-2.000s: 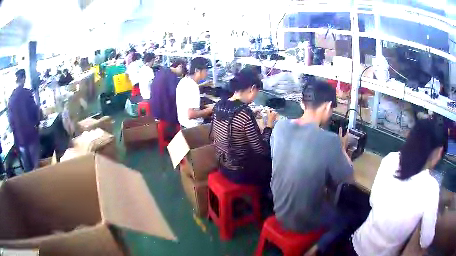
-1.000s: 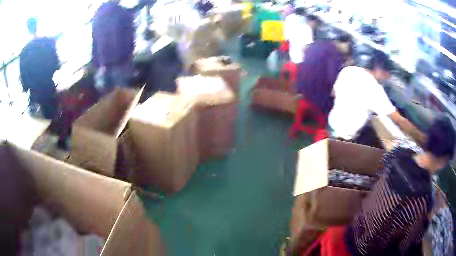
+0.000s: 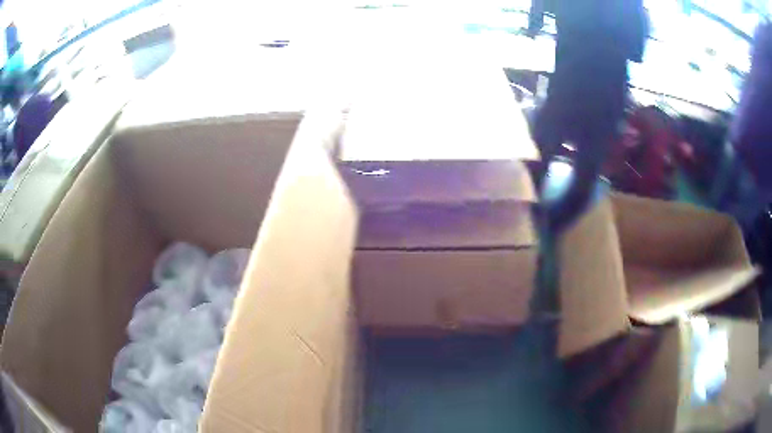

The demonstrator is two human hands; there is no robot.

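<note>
No hand of mine is in view. A large open brown carton (image 3: 283, 338) stands nearest in front of me at the left, its right-hand flap or wall raised toward me. Several whitish, translucent bagged round parts (image 3: 175, 342) lie at its bottom, partly hidden by that panel. What is inside the bags is too blurred to tell.
Closed cartons (image 3: 444, 283) are stacked beyond and right of the large carton, under an overexposed white top. A smaller open carton (image 3: 677, 245) stands at the right with its flaps up. A person in dark clothes (image 3: 592, 76) stands behind. Green floor (image 3: 449, 385) shows between the cartons.
The view has swung left and down, from the row of seated people to the large carton. The bagged parts inside now show clearly, and the seated people are out of view.
</note>
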